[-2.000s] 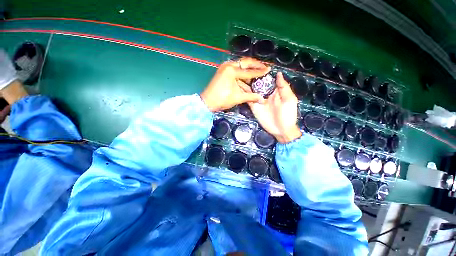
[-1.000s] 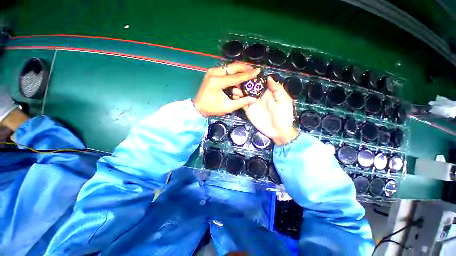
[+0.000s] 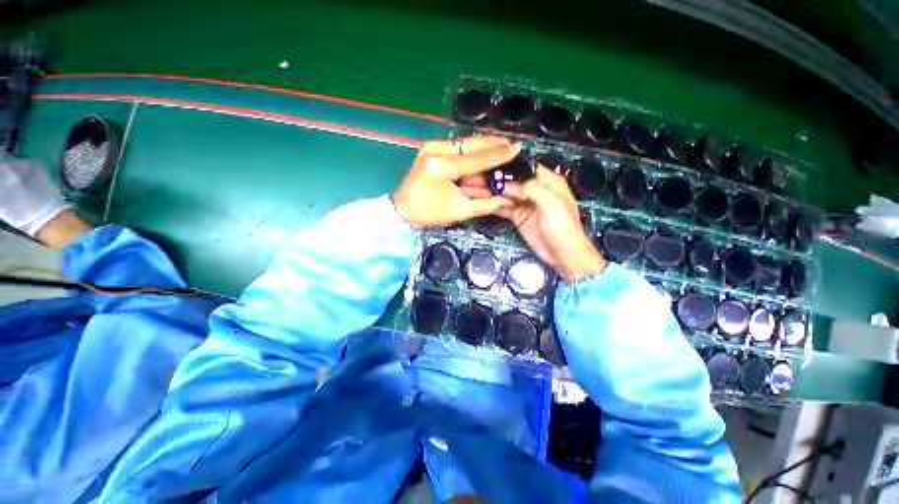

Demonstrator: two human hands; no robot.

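A round black display unit (image 3: 505,179) is held above the trays between both hands, its screen mostly dark with small white and bluish lit marks. My left hand (image 3: 449,184) grips it from the left with thumb and fingers. My right hand (image 3: 548,215) holds it from the right, fingertips at its edge. Clear blister trays (image 3: 616,212) lie beneath and around the hands, with rows of round black units in their pockets. A few units there (image 3: 731,317) look bright white. My forearms hide part of the trays.
A round black dish (image 3: 90,155) of small silvery-grey bits stands at the left. Beside it is another person's white-gloved hand (image 3: 32,197) and blue sleeve. A blue box (image 3: 532,418) is under the near bench edge. Grey-white equipment (image 3: 864,340) is at the right.
The held unit's screen has gone from a colourful dial to a mostly dark face with small lit marks. My right fingers have curled closer around it. The neighbour's gloved hand shows more.
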